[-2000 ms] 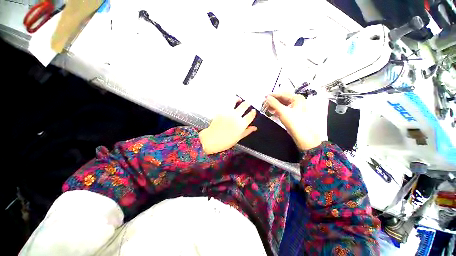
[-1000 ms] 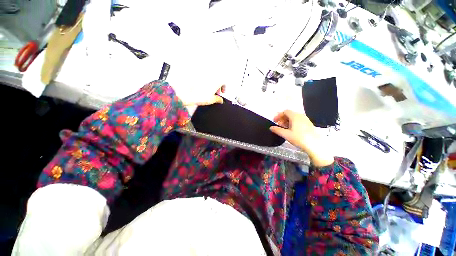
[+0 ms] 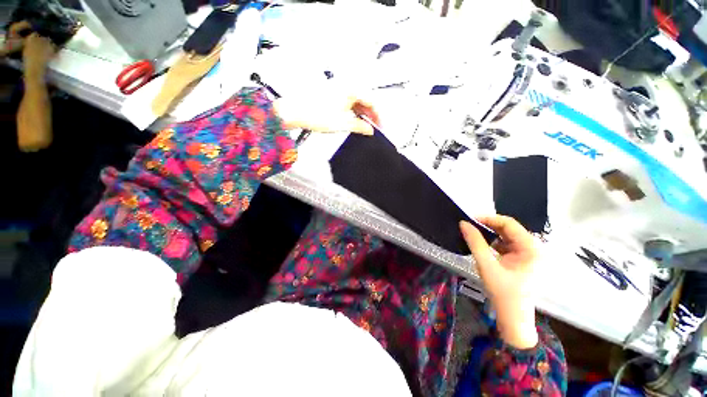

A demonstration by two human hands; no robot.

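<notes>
A black fabric panel is stretched between my two hands over the front edge of the white table. My left hand pinches its upper left corner with the fingertips. My right hand pinches its lower right end between thumb and fingers. A thin pale edge shows along the panel's upper side. The presser foot and needle area of the sewing machine lies beyond the panel, not touching it. Whether a second layer lies under the panel I cannot tell.
Stacked black pieces lie on the machine bed, with thread snips to their right. Red-handled scissors and a brown card lie far left. Another person's arm shows at the upper left. The machine head stands at right.
The hands were close together at the panel's left part; they are now far apart, holding it at both ends. Since one second ago the panel has become more slanted and the view has shifted left.
</notes>
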